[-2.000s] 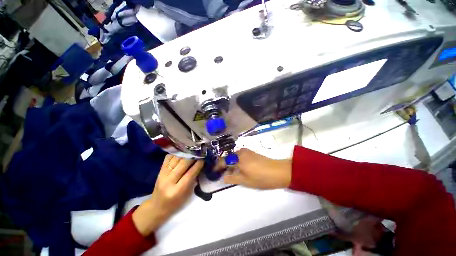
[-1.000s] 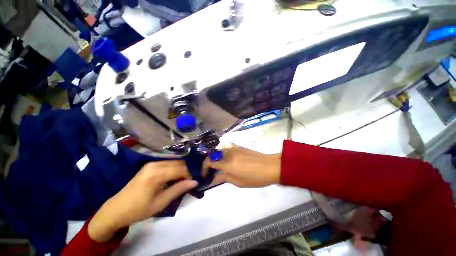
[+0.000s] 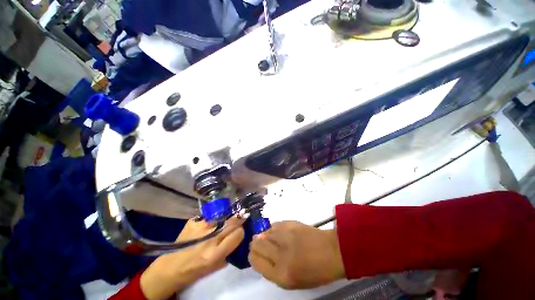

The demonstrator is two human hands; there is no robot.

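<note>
A narrow navy garment edge [image 3: 239, 255] lies under the left end of the white sewing machine head [image 3: 264, 99]. My left hand [image 3: 202, 253] holds it from the left, partly hidden behind the curved metal guard [image 3: 120, 225]. My right hand [image 3: 296, 254] is closed on its right side, just below the small blue knob. The needle and presser foot are hidden by the head and the blue tension dial [image 3: 216, 210]. The navy garment body [image 3: 56, 228] is heaped left of the machine, with a small white label on it.
The black control panel [image 3: 328, 143] runs along the head. A blue knob [image 3: 111, 113] stands on its left end. A measuring scale [image 3: 375, 290] follows the table's front edge. A dark cord [image 3: 419, 179] crosses the table at right. More navy and grey garments [image 3: 193, 20] lie behind the machine.
The view has tilted, so the machine sits lower and looks larger. My left hand has moved in closer to my right hand, behind the guard. The blue snips under the head are no longer visible.
</note>
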